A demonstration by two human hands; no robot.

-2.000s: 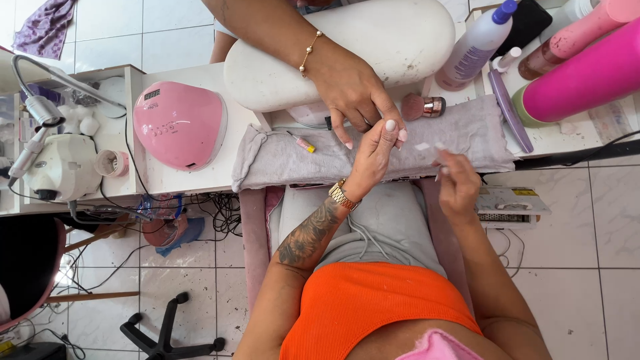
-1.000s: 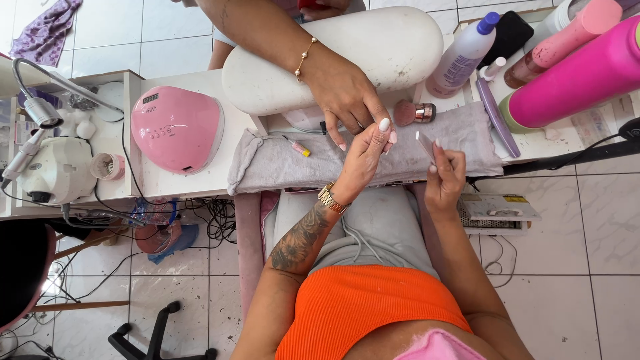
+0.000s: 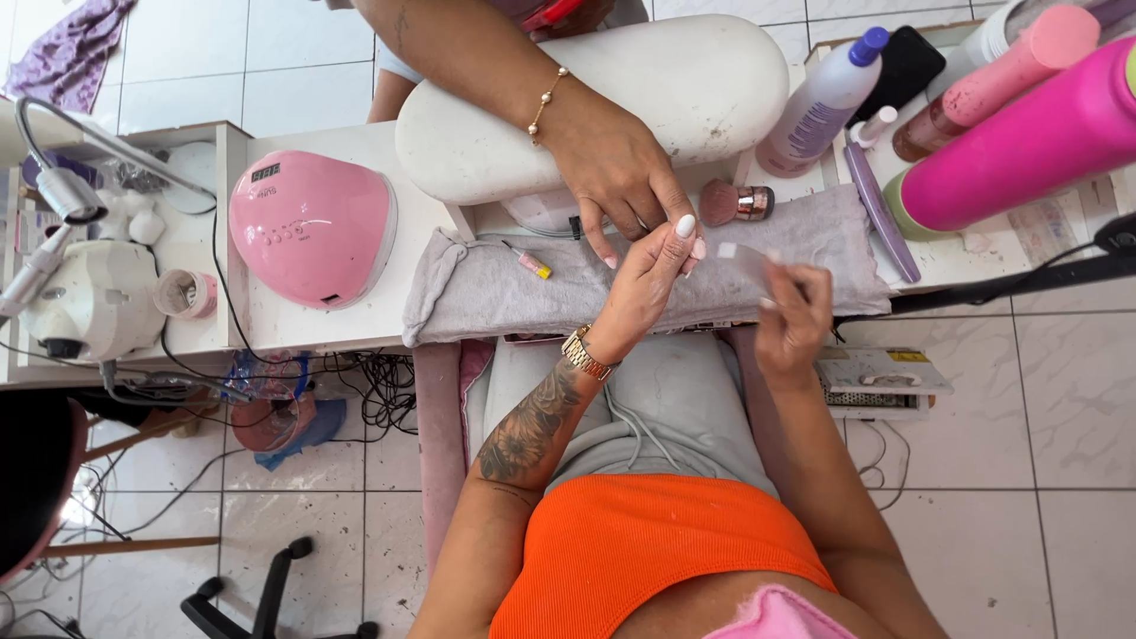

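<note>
My left hand (image 3: 646, 280), with a gold watch at the wrist, grips a finger of another person's hand (image 3: 612, 160) between thumb and fingers. That hand reaches down over a white padded armrest (image 3: 595, 98). To the right, my right hand (image 3: 794, 315) pinches a pale nail file (image 3: 745, 262), blurred, its tip a little right of the held finger. Beneath both hands lies a grey towel (image 3: 799, 235). On it rest a small pink and yellow tool (image 3: 534, 264) and a makeup-type powder brush (image 3: 737, 202).
A pink nail lamp (image 3: 311, 226) and a white nail-drill unit (image 3: 93, 297) stand at left. At right are a purple-capped bottle (image 3: 821, 102), a purple file (image 3: 880, 213), a dark phone (image 3: 901, 71), a pink bottle (image 3: 1021, 142) and other containers.
Compared with one second ago, my right hand and the file have moved slightly and are blurred. My left hand keeps hold of the other person's finger.
</note>
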